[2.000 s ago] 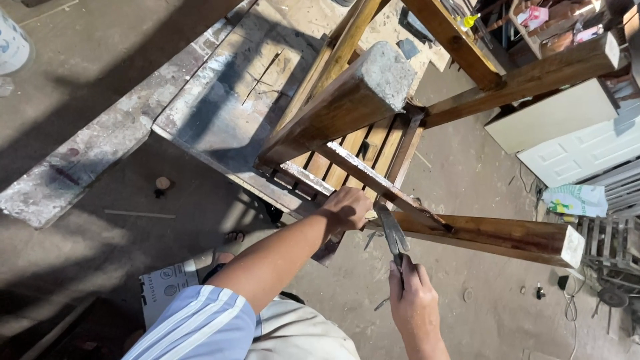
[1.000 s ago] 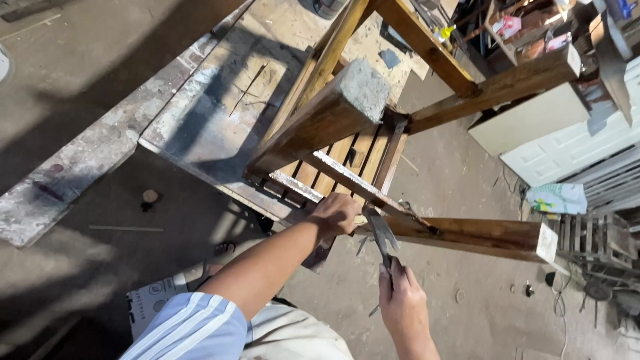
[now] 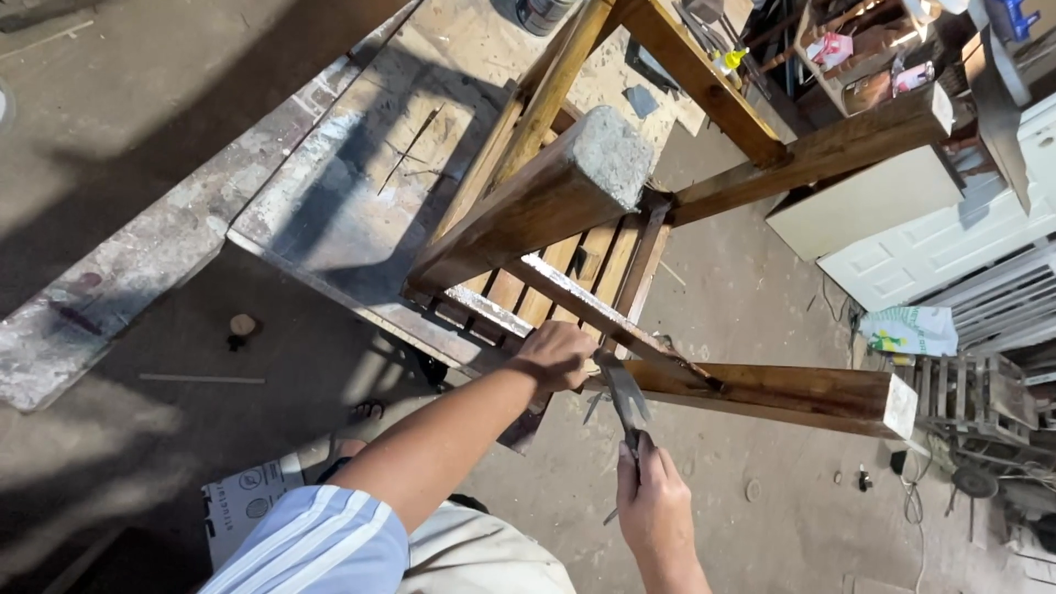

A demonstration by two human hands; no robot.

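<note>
A brown wooden furniture frame (image 3: pixel 511 214) with slats and thick legs lies upended on a paint-stained workbench (image 3: pixel 330 280). My left hand (image 3: pixel 561 355) is curled at the near end of the slats, beside a crossbar; a small pale piece shows by its fingers, but what it grips is mostly hidden. My right hand (image 3: pixel 654 495) is closed around the handle of a dark metal hand tool, seemingly a claw hammer (image 3: pixel 623 392). The tool's upper end is close to my left fingers and the base of the near right leg (image 3: pixel 767 396).
A worn plank (image 3: pixel 165 214) runs along the bench's left side. White panels (image 3: pixel 874 214), a plastic bag (image 3: pixel 912 330) and slatted wooden pieces (image 3: pixel 965 396) are at the right. A loose cable (image 3: pixel 912 495) lies on the floor. A metal can (image 3: pixel 540 12) stands on the bench.
My right hand and its tool have moved slightly relative to the frame. My left hand stays at the near end of the slats.
</note>
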